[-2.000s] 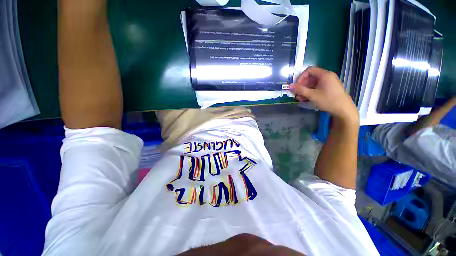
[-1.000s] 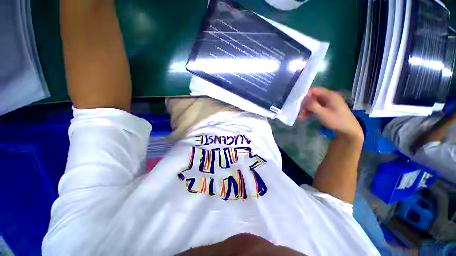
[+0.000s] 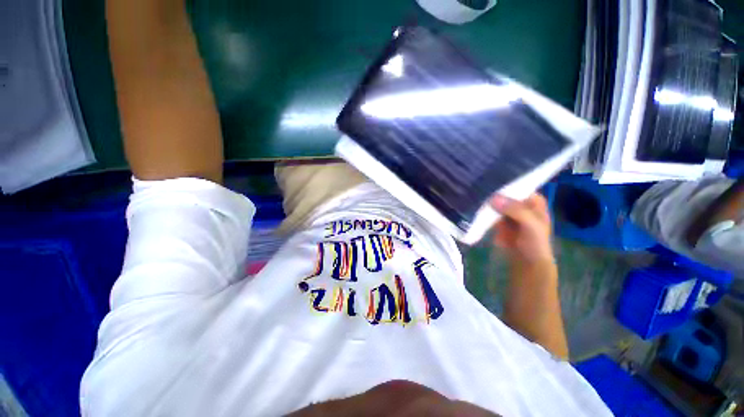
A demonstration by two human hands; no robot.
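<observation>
My right hand grips the lower right corner of a glossy black printed film with a white backing sheet behind it. The film is tilted, blurred and reaches past the bench's front edge, over my shirt. A bright light reflection crosses its face. My left forearm reaches up over the bench at the left, but my left hand is cut off by the top edge of the picture.
A stack of printed black-and-white films lies at the right of the green bench. Grey sheets lie at the far left. A white ring-shaped roll is cut off at the top. A person's arm and blue crates are at the right.
The film lay flat on the bench; it has turned, moved right and towards me, and is now gripped at its corner by my right hand. The curling white strip no longer lies over it.
</observation>
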